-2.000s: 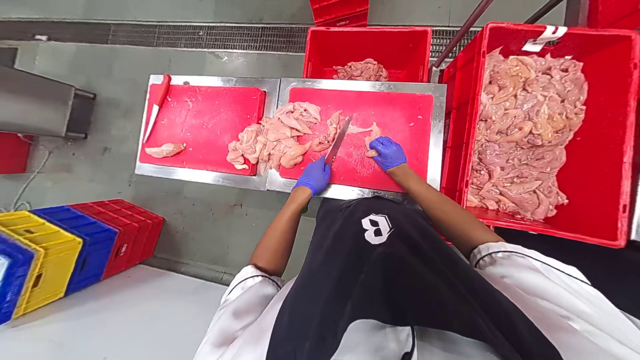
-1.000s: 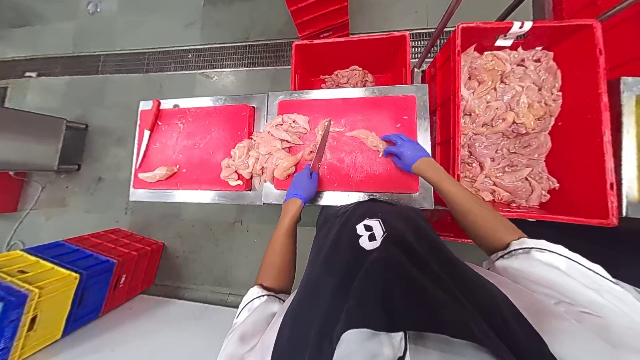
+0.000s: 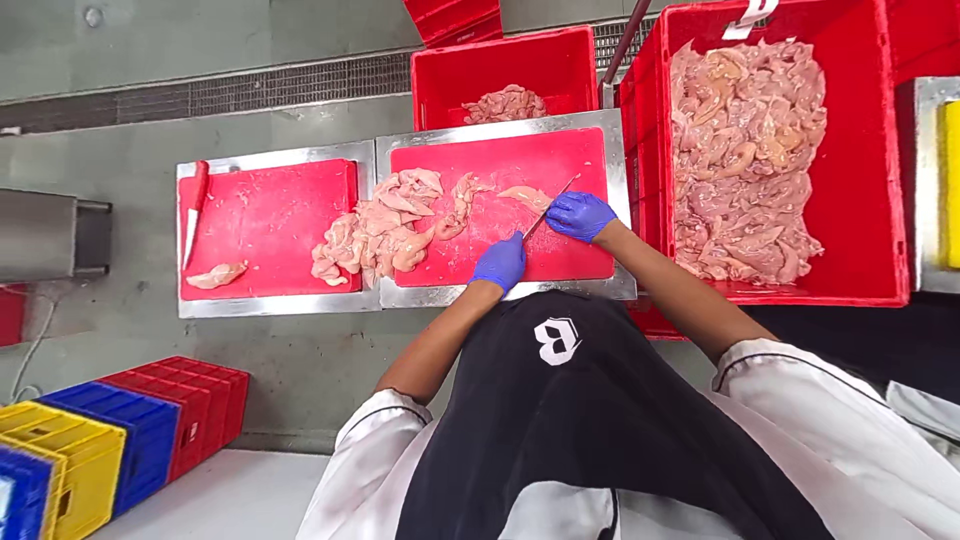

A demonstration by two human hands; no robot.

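My left hand (image 3: 501, 264), in a blue glove, is closed around the handle of a knife (image 3: 541, 216) over the right red cutting board (image 3: 487, 259). The blade slants up and right, close beside my gloved right hand (image 3: 579, 216). Under the fingertips of that hand lies the right end of a piece of raw chicken (image 3: 526, 196); how firmly they hold it is partly hidden. A narrow chicken piece (image 3: 459, 208) rests left of the blade. Further left, a heap of raw chicken (image 3: 382, 229) spans the two boards.
A red-handled knife (image 3: 196, 196) and a chicken piece (image 3: 217, 275) lie on the left cutting board (image 3: 270, 225). Behind stands a red crate (image 3: 431, 82) with some chicken. At right, a large red crate (image 3: 862, 180) holds much chicken. Coloured crates (image 3: 142, 420) stand lower left.
The knife in my left hand has moved right, away from the narrow piece to the chicken piece by my right hand. The view has shifted slightly.
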